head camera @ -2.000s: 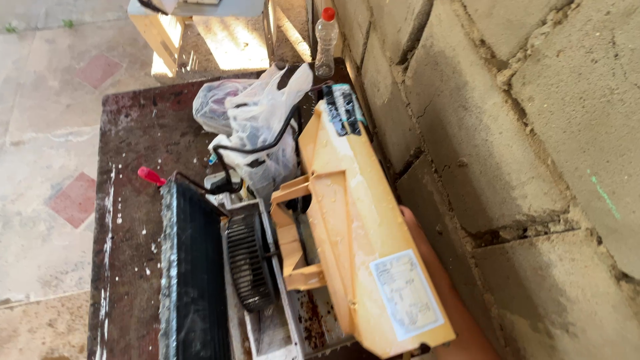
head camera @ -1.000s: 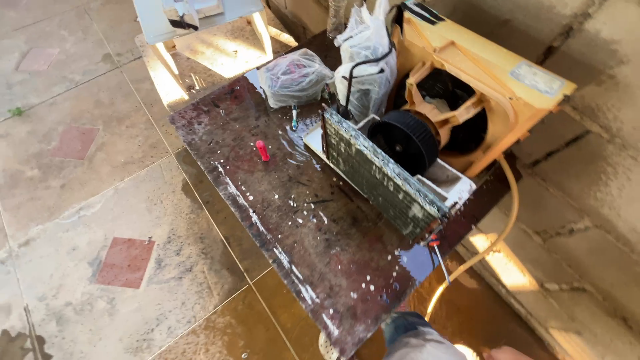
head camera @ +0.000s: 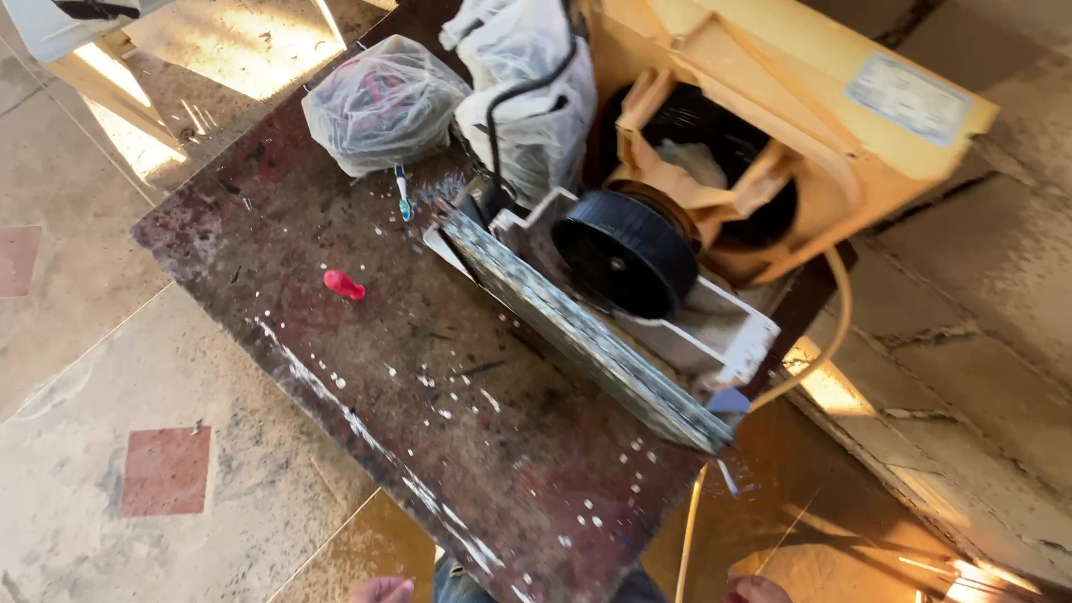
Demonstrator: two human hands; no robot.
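Observation:
At the bottom edge, my left hand (head camera: 383,589) shows only in part, apart from the table. My right hand (head camera: 754,589) is likewise cut off by the bottom edge, right of the table's near corner. On the dark table (head camera: 335,368) a finned coil panel (head camera: 578,322) stands on edge beside a white tray-like base (head camera: 741,343). A black blower wheel (head camera: 624,254) sits against the yellowed plastic housing (head camera: 846,126). A red screwdriver handle (head camera: 344,285) and a toothbrush (head camera: 404,194) lie left of the panel.
A filled plastic bag (head camera: 385,105) and a white bag (head camera: 536,109) stand at the table's far side. A yellow hose (head camera: 840,310) runs down past the right edge. The block wall (head camera: 988,310) rises at the right. Part of a white item (head camera: 92,29) shows upper left.
The yellowed housing was upright near an arm two seconds ago; it now rests tilted back behind the blower wheel. The view has shifted a lot.

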